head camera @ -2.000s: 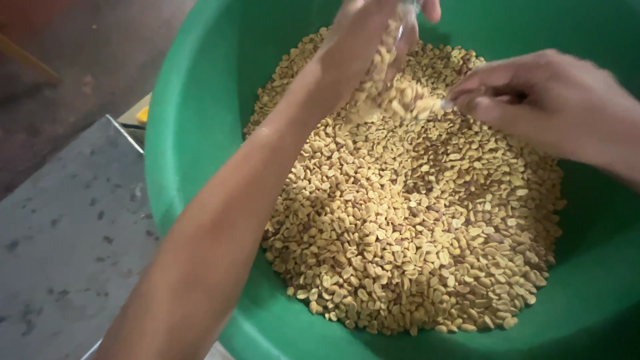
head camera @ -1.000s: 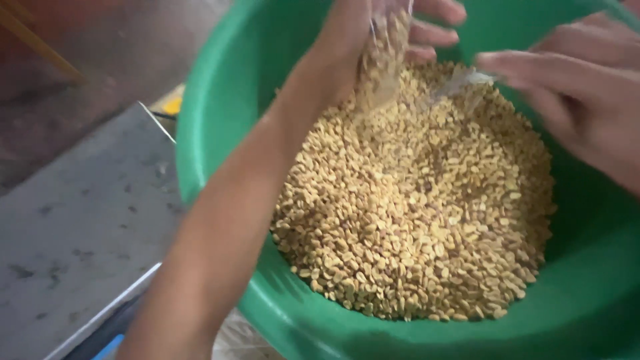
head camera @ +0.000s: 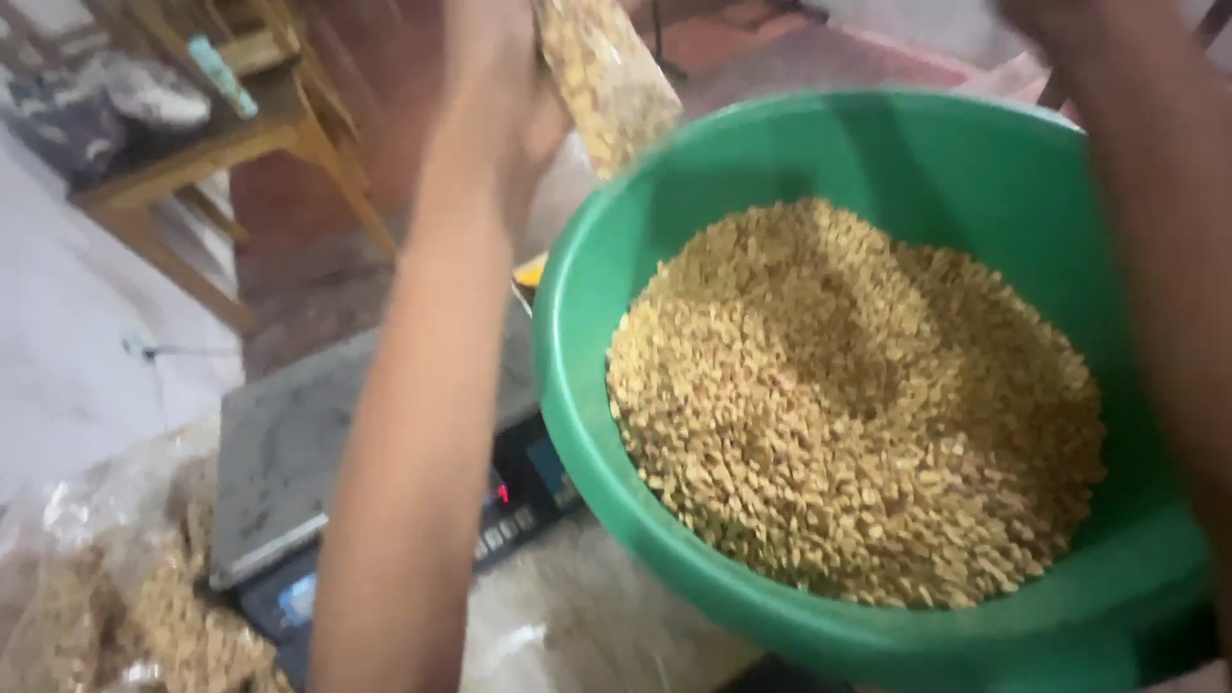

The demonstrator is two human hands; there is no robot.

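Note:
A clear plastic bag of peanuts point(head camera: 608, 82) is in my left hand point(head camera: 505, 91), raised above the left back rim of a green plastic basin point(head camera: 563, 356). The hand is blurred and partly cut off by the top edge. Loose shelled peanuts point(head camera: 799, 385) fill the bottom of the basin, with a hollow near their middle. My right forearm crosses the basin's right side; its hand lies at or beyond the top right edge, so its fingers and anything in them are hidden.
Left of the basin, a digital scale point(head camera: 279, 452) with a metal platform stands partly behind my left forearm. Filled clear bags point(head camera: 144, 616) lie at the lower left. A wooden chair point(head camera: 318, 144) with things on its seat stands at the back left.
The view has swung widely to the left. My left hand, with the bag, has gone from over the peanuts to the basin's back left rim. My right hand has left the peanuts.

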